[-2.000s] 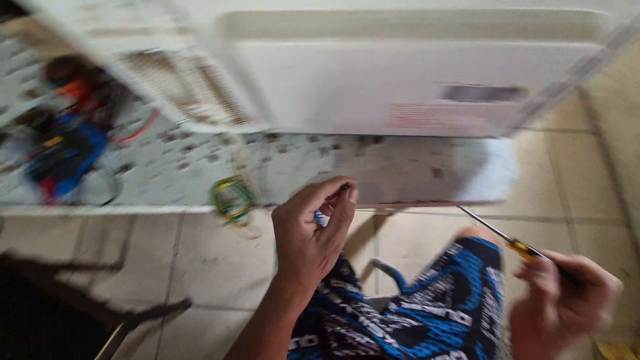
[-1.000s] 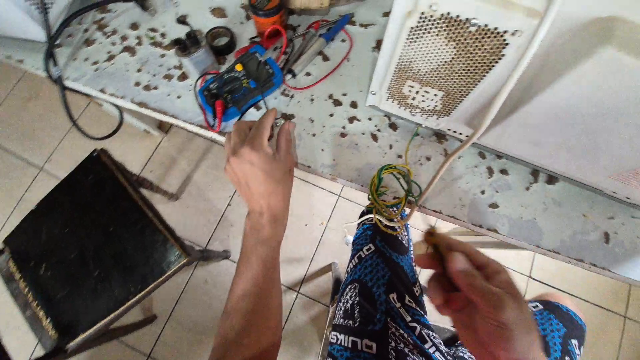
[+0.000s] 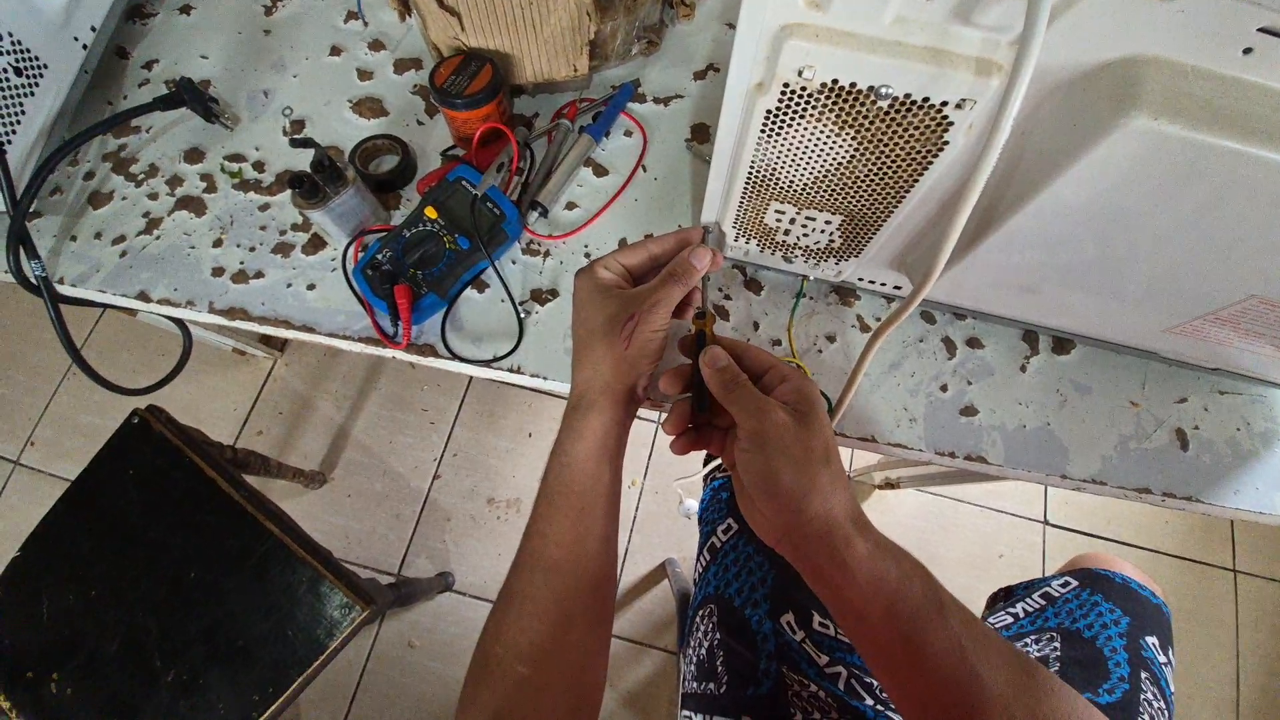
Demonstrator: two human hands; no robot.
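My right hand (image 3: 765,430) grips a screwdriver (image 3: 703,350) by its dark and amber handle, its shaft pointing up. At the shaft's tip, the thumb and fingers of my left hand (image 3: 640,310) pinch together; a small metal piece, perhaps a screw, shows there. Both hands are close to the lower left corner of a white metal appliance casing (image 3: 1100,200), which has a dirty perforated vent (image 3: 850,160). A white power cord (image 3: 975,190) runs across the casing, and a green and yellow wire (image 3: 793,325) comes out below the vent.
On the worn bench (image 3: 250,240) lie a blue multimeter (image 3: 435,250) with leads, a capacitor (image 3: 335,200), black tape (image 3: 383,163), an orange tin (image 3: 470,100), a desoldering pump (image 3: 580,150) and a black plug cord (image 3: 60,310). A black-topped stool (image 3: 170,580) stands on the floor at left.
My left hand has moved right from beside the multimeter to the casing's corner. My right hand has come up to it with the screwdriver. The view has shifted strongly since the first frame.
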